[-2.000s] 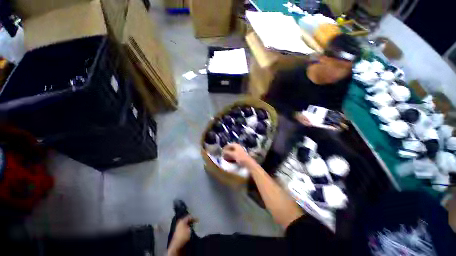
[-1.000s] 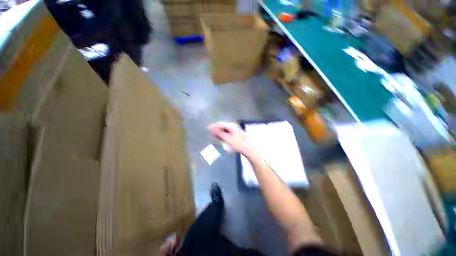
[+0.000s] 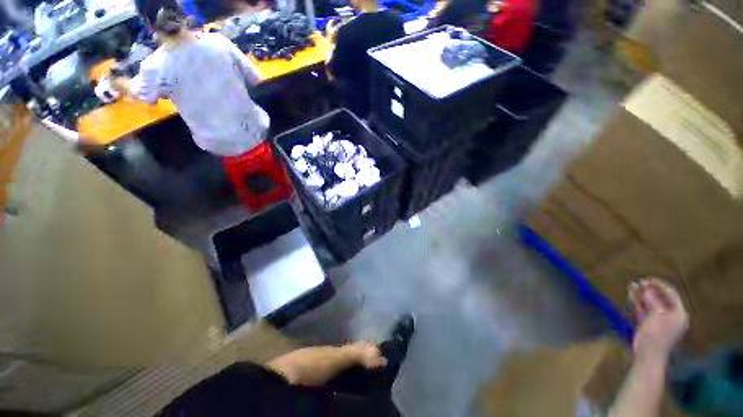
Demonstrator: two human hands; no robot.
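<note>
My left hand (image 3: 367, 356) is low in the middle, beside my leg and shoe, small and blurred; I cannot tell if it holds anything. My right hand (image 3: 658, 309) is raised at the lower right in front of brown cardboard, its fingers curled and blurred; I cannot tell if anything is in it. Neither hand visibly touches the crates. A black crate (image 3: 368, 213) full of white housings (image 3: 344, 171) stands ahead. A low open black crate (image 3: 303, 311) with a white sheet (image 3: 285, 273) inside stands to its left.
Large cardboard (image 3: 98, 252) fills the left, and cartons (image 3: 627, 195) with a blue edge (image 3: 574, 277) stand right. Stacked black crates (image 3: 432, 122) stand ahead. A person in grey (image 3: 204, 89) works at an orange bench (image 3: 126, 120) by a red stool (image 3: 259, 175). Grey floor (image 3: 424, 277) lies between.
The view has turned from the green bench and cardboard to the orange bench and black crates. My right hand has moved from the middle to the lower right of the view.
</note>
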